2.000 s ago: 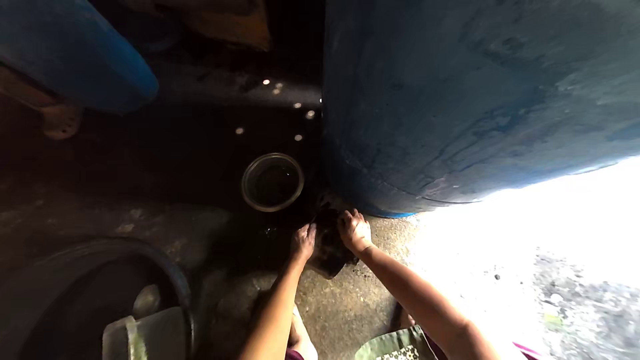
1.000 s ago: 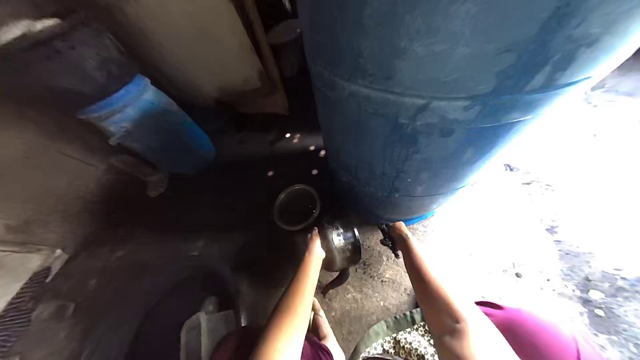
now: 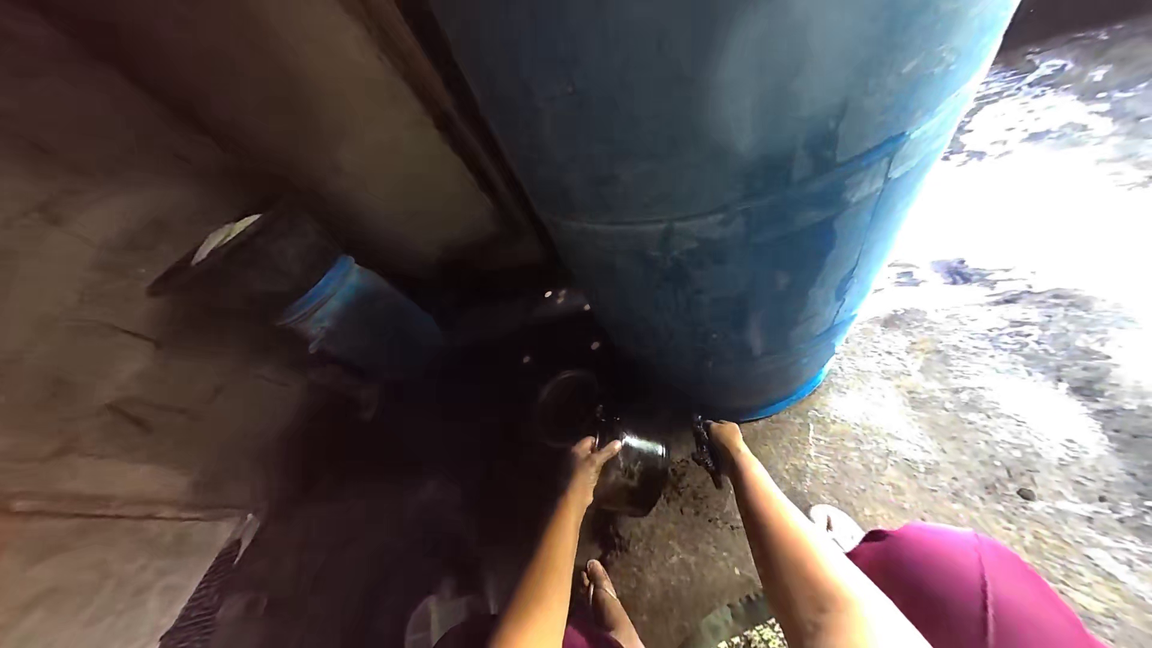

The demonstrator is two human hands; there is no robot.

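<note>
My left hand [image 3: 594,463] grips the rim side of a dark, shiny metal pot [image 3: 637,475], which lies tilted above the floor. To the right of the pot, my right hand [image 3: 723,436] holds a dark, wet clump [image 3: 706,450], perhaps a scrubbing pad or cloth; its kind cannot be told. A round metal bowl or pot [image 3: 569,407] stands in shadow just beyond my left hand, and its inside is too dark to make out.
A large blue plastic barrel [image 3: 720,225] stands close beyond my hands. A smaller blue container [image 3: 364,315] is at the left by the wall. Dark debris [image 3: 688,499] lies on the rough floor [image 3: 810,468]. My bare foot [image 3: 609,598] and a patterned cloth [image 3: 756,630] are near the bottom.
The view has shifted, showing more of the barrel and wall. Two seconds ago both hands were close together at a dark object; now they are apart, with the pot's shiny side showing.
</note>
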